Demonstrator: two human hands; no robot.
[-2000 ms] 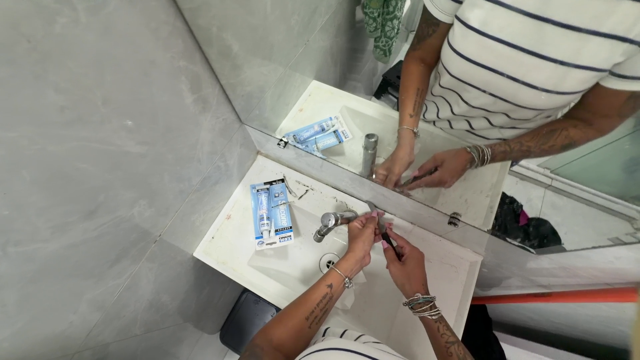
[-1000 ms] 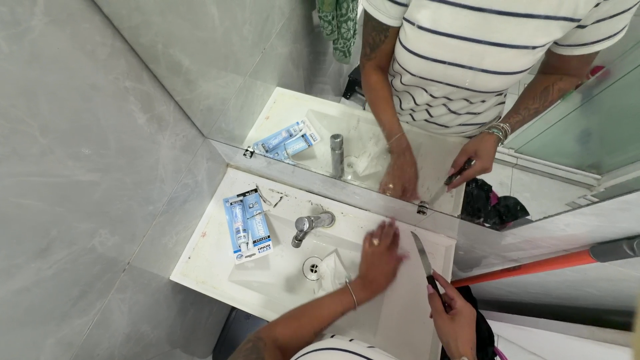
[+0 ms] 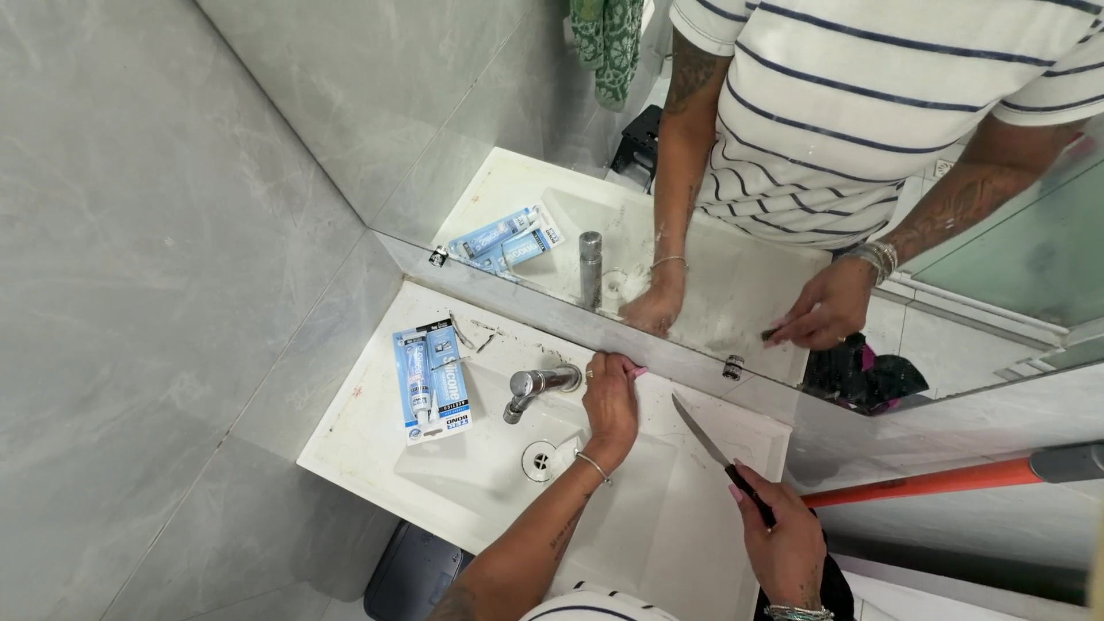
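My left hand (image 3: 612, 404) rests at the back edge of the white sink countertop (image 3: 345, 431), just right of the chrome faucet (image 3: 543, 381); its fingertips touch the seam below the mirror, and whether they pinch anything is hidden. My right hand (image 3: 780, 535) grips the black handle of a knife (image 3: 703, 435) above the sink's right side, blade pointing up and left. A silicone tube in a blue blister pack (image 3: 434, 379) lies left of the faucet, beside dark strips of old sealant (image 3: 466, 332). Crumpled white paper or tissue (image 3: 567, 450) lies by the drain (image 3: 541, 461).
A mirror (image 3: 517, 112) stands behind the countertop, held by small metal clips (image 3: 733, 367), and reflects my arms and striped shirt. Gray tiled wall (image 3: 172, 259) is at the left. An orange pole (image 3: 931, 483) leans at the right. A dark bin (image 3: 414, 573) sits below the countertop.
Two seconds ago both hands were together with the knife right of the faucet. The right hand has since moved right with the knife. From one second ago, the left hand has moved to the back edge.
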